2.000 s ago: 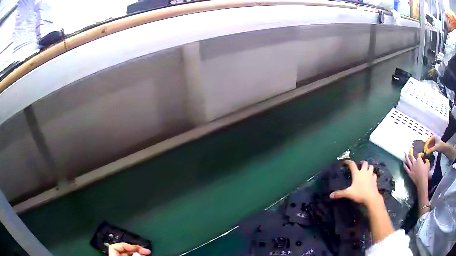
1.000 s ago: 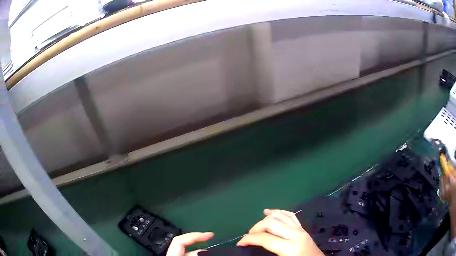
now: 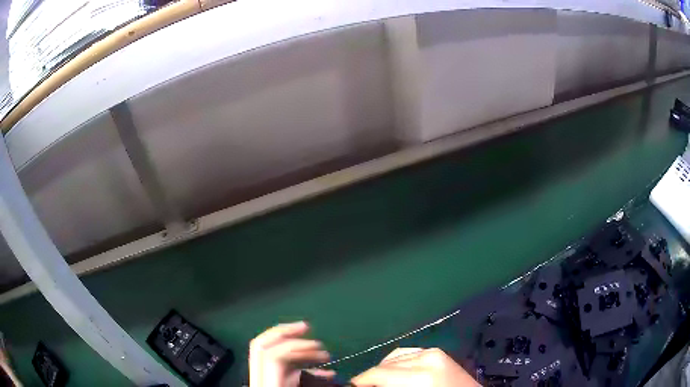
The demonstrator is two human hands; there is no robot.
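My left hand [image 3: 289,355] is at the bottom edge, fingers curled on a black part [image 3: 316,379], mostly cut off by the frame. My right hand [image 3: 418,369] is just to the right, also cut off, its fingertips at the part's right end. What the part is cannot be told. A fitted unit [image 3: 189,349], black with small details and a square recess, lies on the green conveyor left of my hands. A jumbled pile of black panels [image 3: 605,302] lies right of my hands.
A pale metal upright [image 3: 64,295] curves down at left, with another black unit [image 3: 50,366] beyond it. A hand's edge shows at the far left. A white perforated tray [image 3: 675,195] and a black unit [image 3: 680,114] are at right. The white-edged shelf [image 3: 250,38] runs above.
My right hand has left the panel pile and come beside my left hand, over the black part. The fitted unit has shifted left in view. The neighbour's hands and yellow tool have left the picture.
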